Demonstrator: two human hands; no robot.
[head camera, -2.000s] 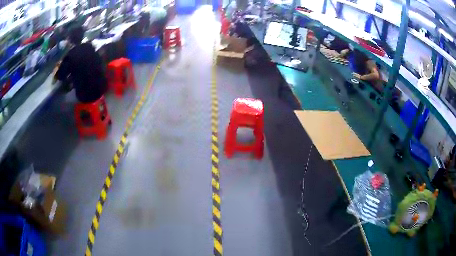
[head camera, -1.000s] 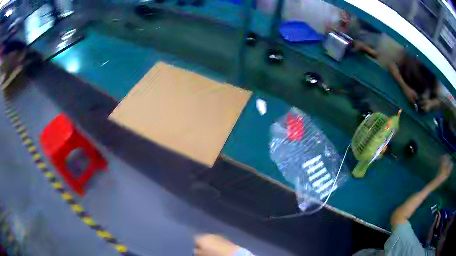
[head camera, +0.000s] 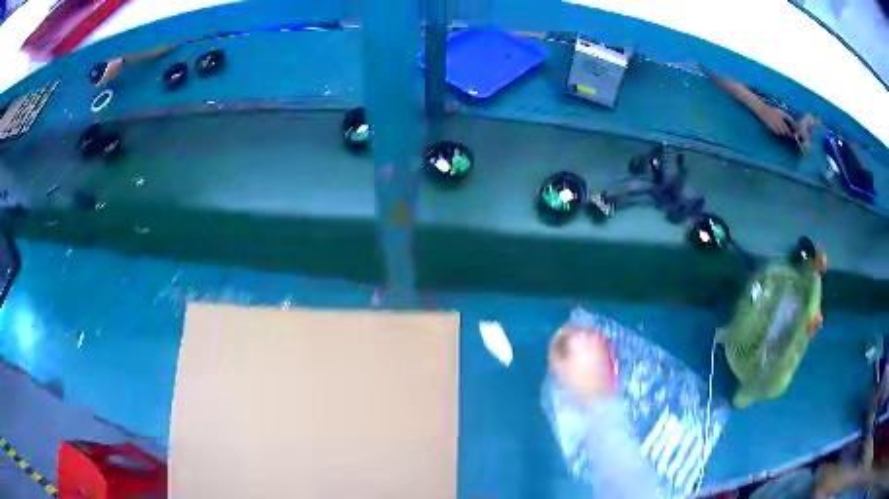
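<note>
A clear crinkled plastic bag (head camera: 673, 390) with a red item inside lies on the teal bench. My right hand (head camera: 582, 359), blurred, is over the bag's upper left part and covers most of the red item; whether its fingers grip is unclear. Its pale sleeve runs down to the bottom edge across the bag. A tan cardboard sheet (head camera: 314, 404) lies flat to the left, cut off by the bottom edge. A small white piece (head camera: 495, 342) lies between sheet and bag. My left hand is not in view.
A green fan (head camera: 775, 331) stands right of the bag, its white cord beside it. Round black housings (head camera: 562, 197) sit along the belt (head camera: 263, 161) behind a vertical post (head camera: 395, 146). Across are a blue tray (head camera: 484, 60) and other people's hands. A red stool (head camera: 112, 473) is at lower left.
The view has swung from the aisle to face the bench. My right hand has come from the bottom edge onto the bag, over the red item.
</note>
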